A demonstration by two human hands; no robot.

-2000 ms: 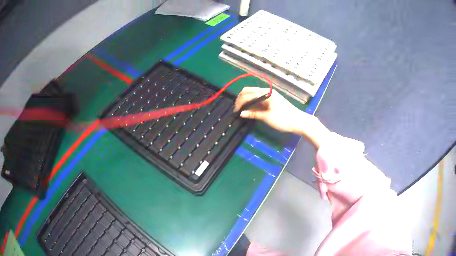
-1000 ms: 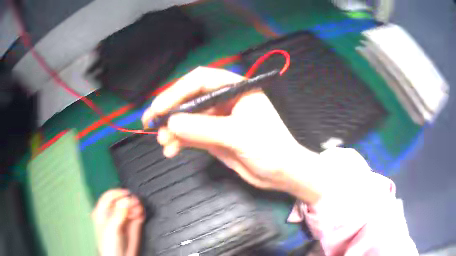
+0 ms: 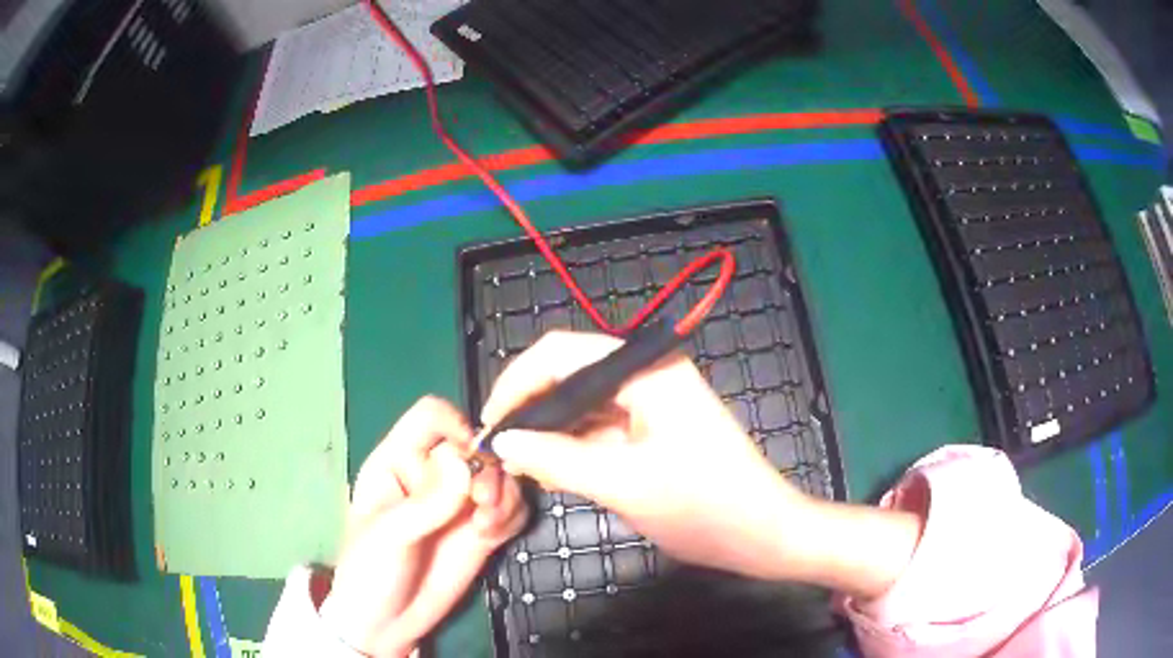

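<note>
My right hand point(image 3: 618, 444) holds a thick black pen tool point(image 3: 585, 386) whose tip points down to the left. A red hose point(image 3: 495, 193) runs from its rear end. My left hand point(image 3: 431, 514) pinches a tiny dark component point(image 3: 477, 462) at its fingertips, and the pen tip is at it. Whether the tip touches it cannot be told. Both hands are over the left part of the central black blister tray point(image 3: 798, 373), whose grid pockets show pale dots. A pale green sheet with rows of small studs point(image 3: 302, 373) lies left of my left hand.
A right-hand black tray stack point(image 3: 1029, 257) bears a white label. A left-hand black tray stack point(image 3: 80, 424) is at the table edge. Black spare trays point(image 3: 618, 64) lie askew at the back beside a white printed sheet point(image 3: 347, 64). A dark slotted bin point(image 3: 116, 116) is back left.
The view has swung left, over the central tray. My right hand has come with the pen from the right-hand tray to my left hand, which has come into view and now pinches the tiny component.
</note>
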